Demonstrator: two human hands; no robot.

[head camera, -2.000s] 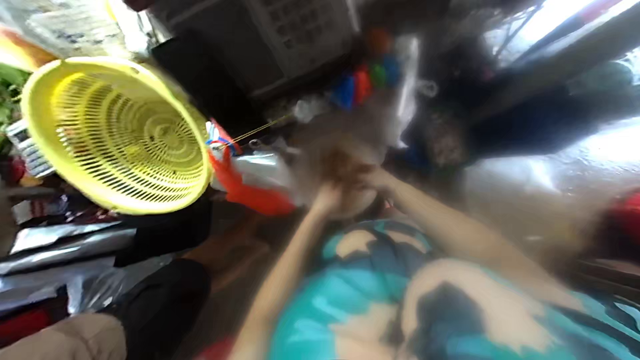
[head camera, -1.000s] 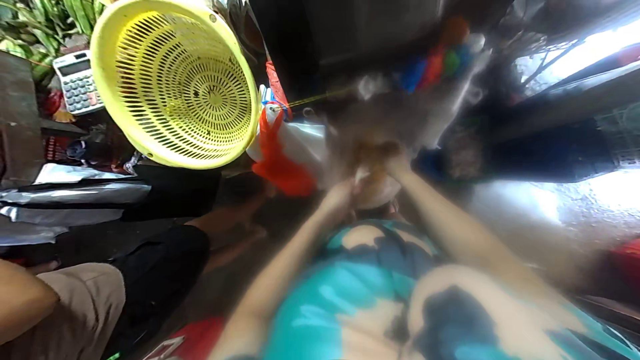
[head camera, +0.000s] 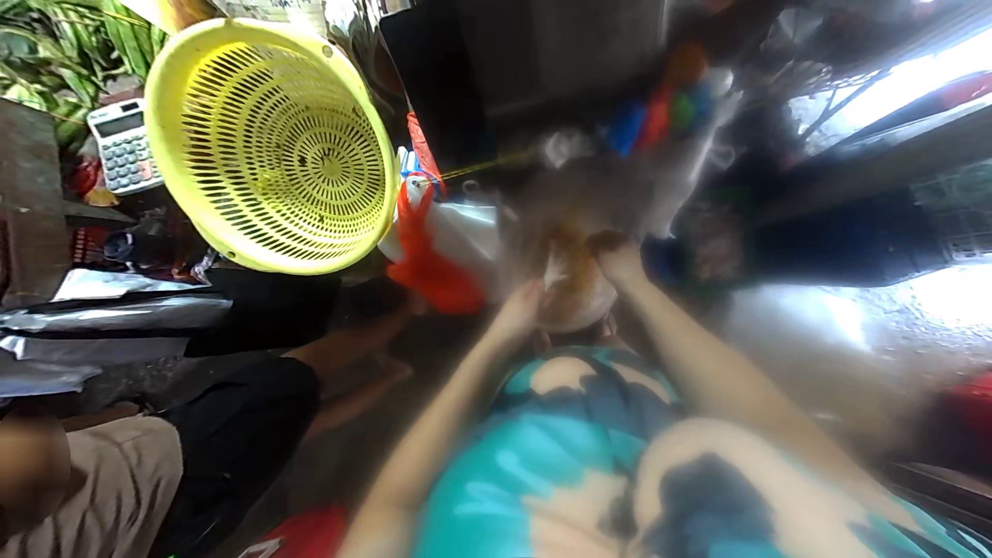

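In the blurred middle of the head view, my left hand (head camera: 524,304) is at the left side of a pale, rounded thing with brown contents (head camera: 577,291), perhaps a bag or bowl. My right hand (head camera: 618,254) is at its upper right side, the fingers dark and smeared by blur. Whether either hand grips it cannot be made out. A red plastic bag (head camera: 438,275) and a whitish plastic bag (head camera: 473,232) hang to the left of my left hand. Blurred blue, red and green items (head camera: 659,116) lie above my right hand.
A yellow plastic basket (head camera: 387,167) stands at upper left, beside a calculator (head camera: 128,151) and green leafy vegetables (head camera: 46,62). Another person (head camera: 232,418) sits at lower left, with a leg reaching toward the middle. A dark box-like object (head camera: 558,54) is beyond my hands.
The view has shifted, so the basket and calculator show farther right than two seconds ago. Both hands stay at the pale thing; finer changes are blurred.
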